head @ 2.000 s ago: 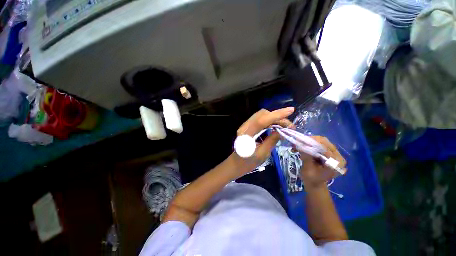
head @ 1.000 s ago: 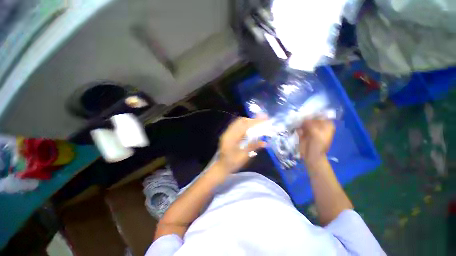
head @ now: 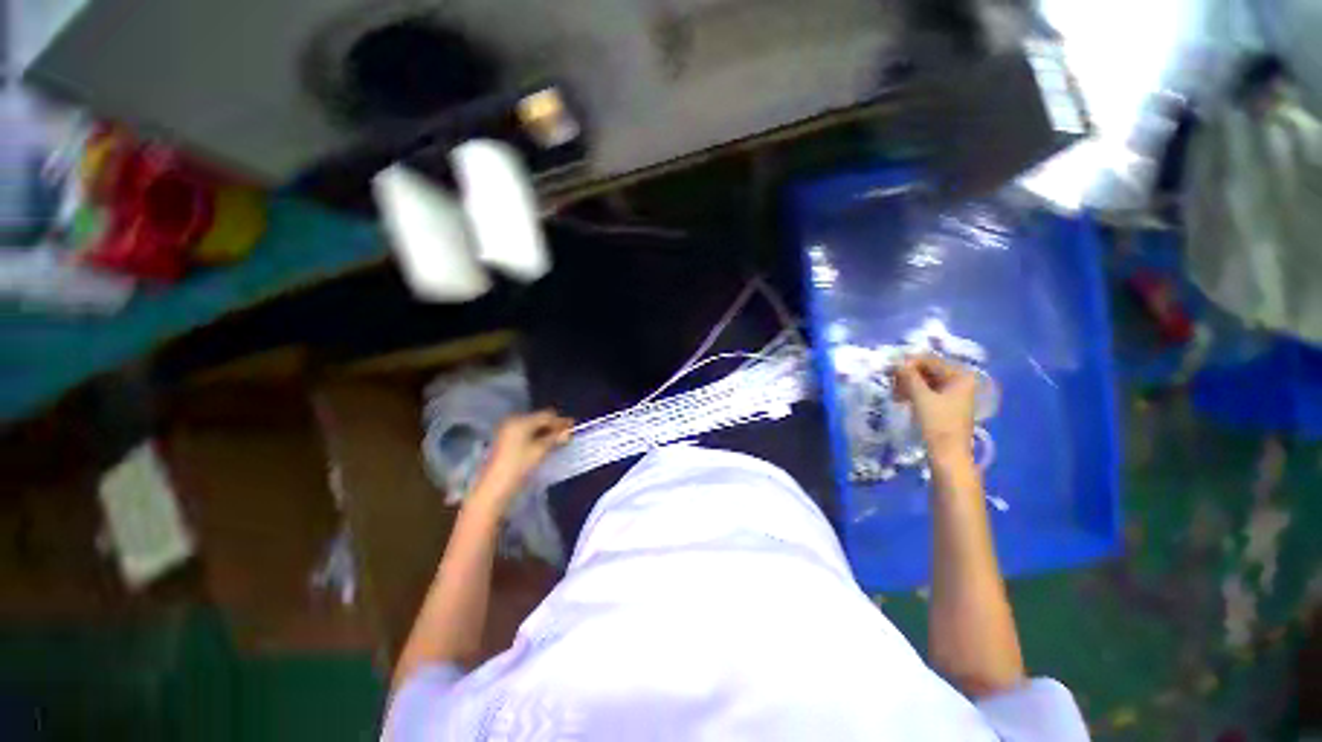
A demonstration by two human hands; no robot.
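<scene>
White uncoiled cables (head: 674,416) lie in a straight bundle across the dark surface before me. My left hand (head: 534,438) is at the bundle's left end, its fingers closed around cable there. My right hand (head: 935,389) is over the blue tray (head: 1105,435), fingers bent at the small coiled cables (head: 877,420) in it; whether it holds one is unclear. A thin cable loop rises from the bundle near the tray's left edge. The two white winding posts (head: 500,210) on the machine stand still with no cable on them.
The off-white machine (head: 725,73) spans the top, with a dark block (head: 1000,123) above the tray. Cardboard boxes (head: 261,507) stand lower left, with looped cable (head: 461,435) beside them. A red object (head: 145,210) lies on the green bench.
The coiled cable with its round end is no longer between my hands. My left hand has moved left to the cable bundle. My right hand is lower over the tray's coils.
</scene>
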